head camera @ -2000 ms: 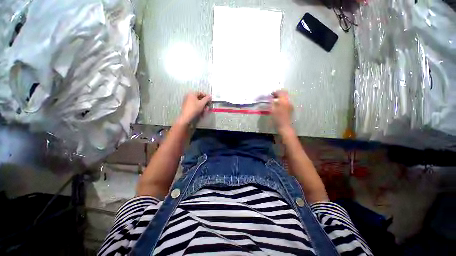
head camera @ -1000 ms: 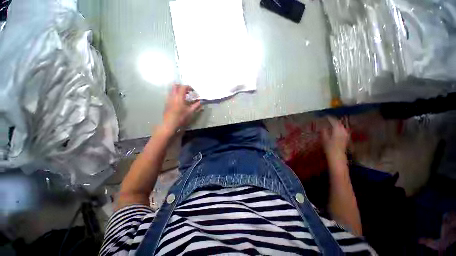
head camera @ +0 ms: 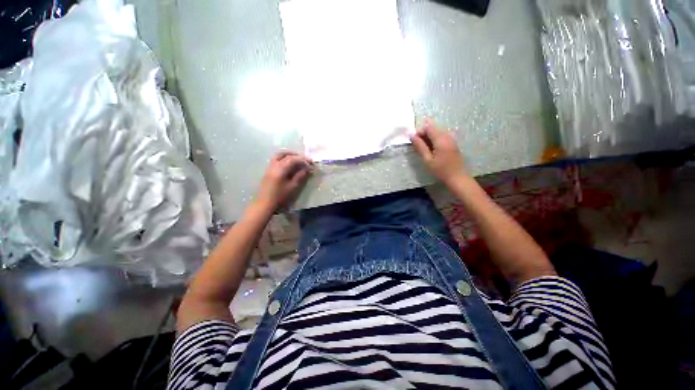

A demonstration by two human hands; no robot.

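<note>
A folded white garment (head camera: 350,80) lies flat on the table, overexposed, its long sides running away from me. Clear film of a polybag (head camera: 366,169) shows faintly at its near end, between my hands. My left hand (head camera: 287,180) pinches the near left corner of the bag. My right hand (head camera: 439,152) pinches the near right corner. No red strip shows on the bag. The fingertips are small and slightly blurred.
A loose heap of white garments (head camera: 114,164) stands at the left. Glossy film-covered packed garments (head camera: 610,76) lie at the right. A black phone (head camera: 471,4) is cut off by the top edge. Red strips (head camera: 526,206) lie below the table edge.
The red strip at the bag's mouth is gone. My right hand went out past the table edge at the right, then came back to the bag's near right corner.
</note>
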